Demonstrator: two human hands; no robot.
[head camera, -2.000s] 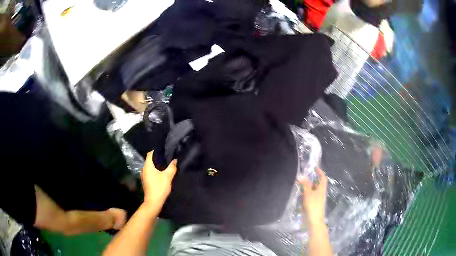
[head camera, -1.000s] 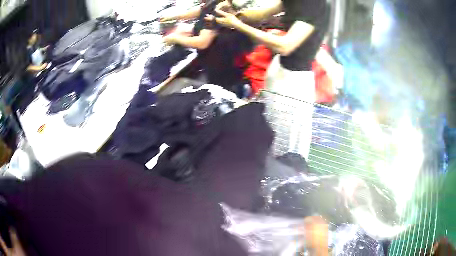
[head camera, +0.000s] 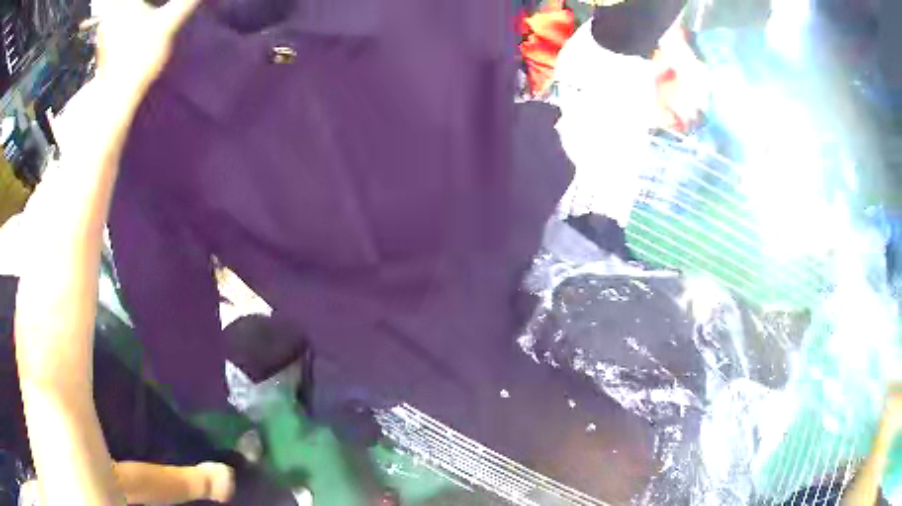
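A dark purplish garment (head camera: 336, 178) hangs spread across the middle of the head view, with a small gold-coloured fastener or badge (head camera: 283, 54) near its collar. My left hand (head camera: 143, 28) is raised at the top left and grips the garment's upper edge; the top edge of the picture cuts the hand off. Only part of my right forearm shows at the lower right edge; the right hand is out of the picture. Behind the garment, dark cloth in shiny clear film (head camera: 623, 321) lies on the right.
A wire cage (head camera: 712, 212) stands at the right, over a green floor. More cage wires (head camera: 475, 460) show at the bottom. Another person's hand (head camera: 213, 481) is at the lower left. A person in pale clothing and red cloth (head camera: 546, 44) are beyond. Strong glare covers the right.
The dark garment has risen from the pile and now hangs across the view. My left arm has come up at the left. My right arm has moved out to the right edge.
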